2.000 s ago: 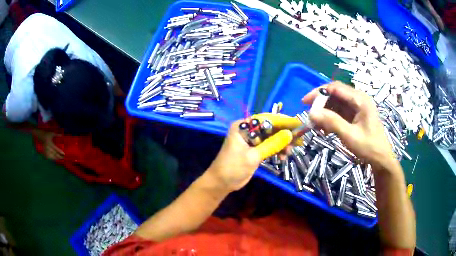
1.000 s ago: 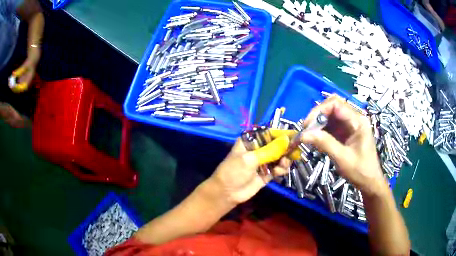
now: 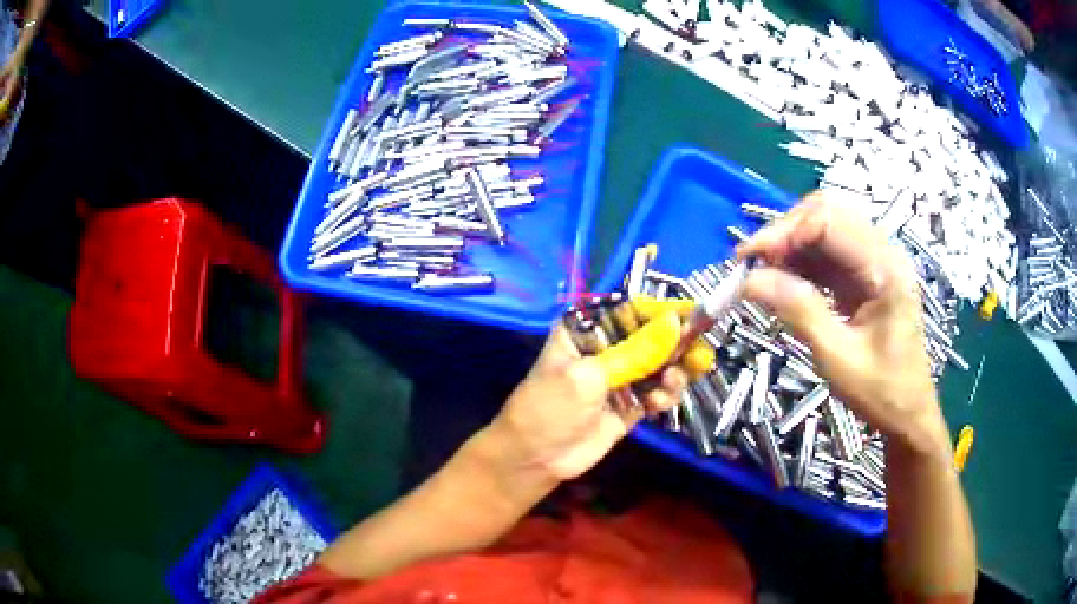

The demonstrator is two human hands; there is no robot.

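Note:
My left hand (image 3: 579,395), with yellow finger cots (image 3: 644,352), holds a bundle of metal tubes (image 3: 596,321) with their dark ends outward. My right hand (image 3: 844,313) pinches a slim silvery piece (image 3: 717,295) at the left hand's fingertips; its far end is hidden by the fingers, and blur hides whether it is a tube or a white piece. The near tray (image 3: 644,242), heaped with tubes (image 3: 756,401), lies under both hands. Thin red strands (image 3: 575,277) show beside the left hand.
The left tray (image 3: 537,254) holds many tubes. A white-piece pile (image 3: 909,153) and far tray (image 3: 1010,118) are at upper right. A clear bag (image 3: 1045,277) and yellow-handled tool (image 3: 964,447) are at right. A red stool (image 3: 130,319) and floor bin (image 3: 213,519) are at left.
The person at the left has moved out, leaving the stool visible and only part of an arm at the upper-left edge. My hands stay together; the piece between them has changed angle.

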